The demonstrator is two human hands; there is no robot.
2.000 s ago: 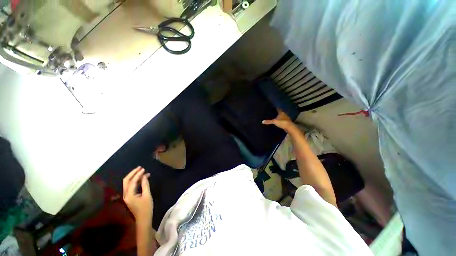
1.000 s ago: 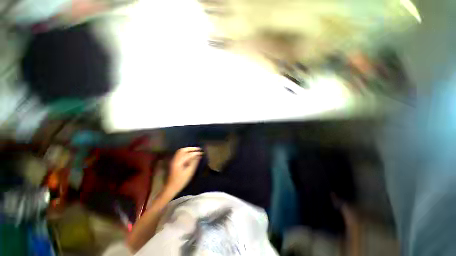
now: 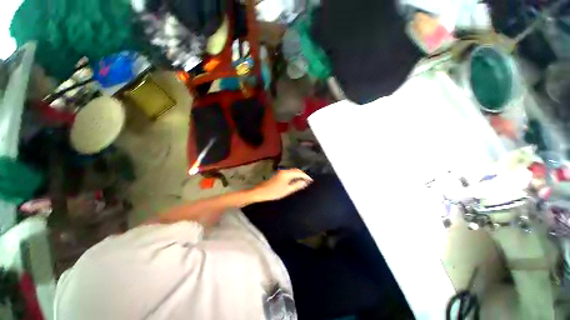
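My left hand (image 3: 286,184) is over my dark-clothed lap, beside the front edge of the white table; its fingers are loosely curled and no held thing shows. My right hand is not in the picture. Two small black fabric pieces (image 3: 212,132) lie side by side on the reddish wooden stool (image 3: 270,140) beyond my left hand. A pile of black panels (image 3: 364,50) lies over green cloth (image 3: 317,57) at the table's far left end. The picture is somewhat blurred.
The white table (image 3: 400,150) carries the sewing machine (image 3: 478,250) at the right. Black scissor handles (image 3: 462,306) show at the bottom right. A round bowl (image 3: 492,78) with green contents is behind the table. A round pale stool top (image 3: 98,125) and a yellowish box (image 3: 150,97) stand on the floor.
The view has swung left, bringing the stool and black pile into clear sight. My left hand stays near the lap. My right hand, seen earlier over the dark cloth, is out of view.
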